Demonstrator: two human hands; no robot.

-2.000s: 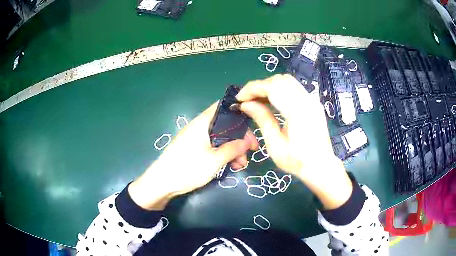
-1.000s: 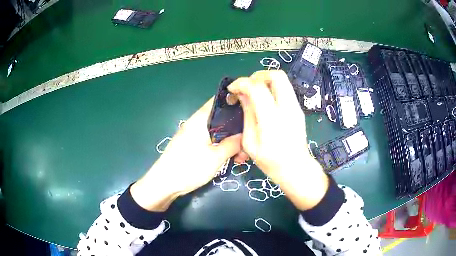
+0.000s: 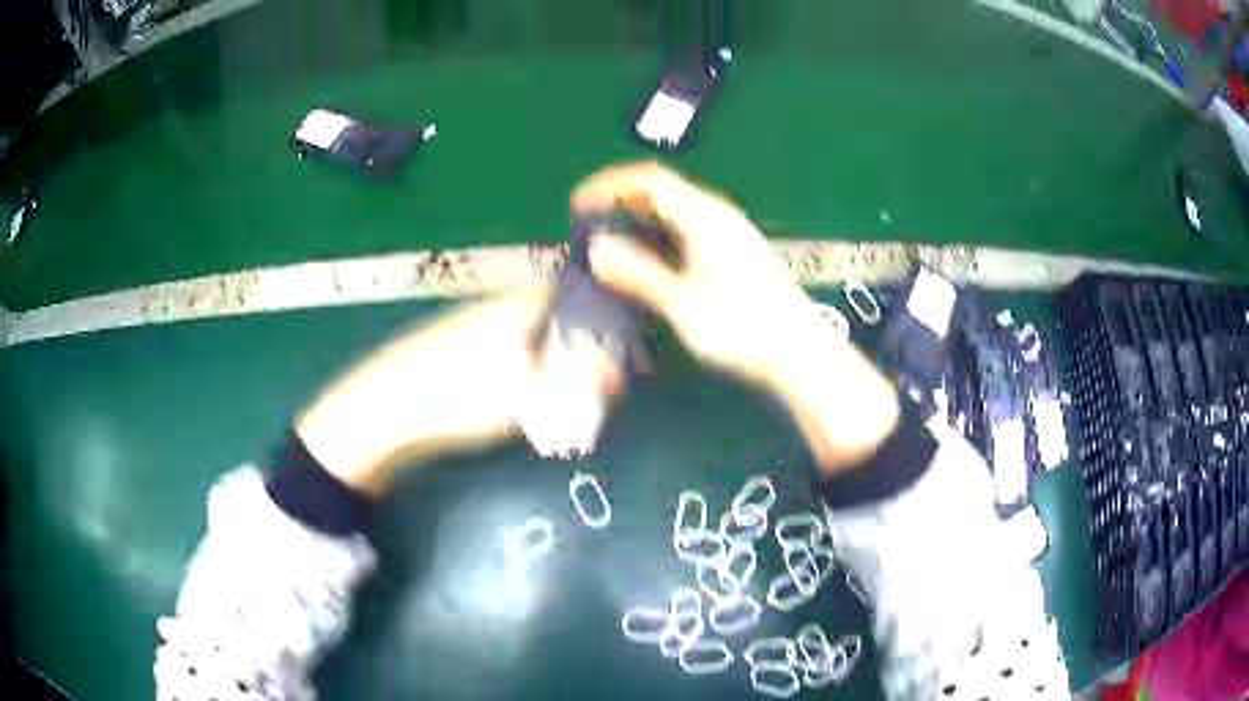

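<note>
A black phone half-assembly with a white lower part is held between both hands at the middle of the view, above the cream strip's near edge. It is blurred. My left hand grips its lower part from the left. My right hand is closed around its upper end, with the thumb on the phone's face. The fingertips are blurred, and whether they hold a small part cannot be told. Many thin white rings lie loose on the green surface below the hands.
Beyond the cream strip, one phone lies at the far left and another at the far centre. Black-and-white phones lie heaped at right, beside a stacked black tray. Pink cloth shows at bottom right.
The view has tilted up, so the far strip shows more. The phone has turned and its white lower part now shows. The right hand has moved over its top end.
</note>
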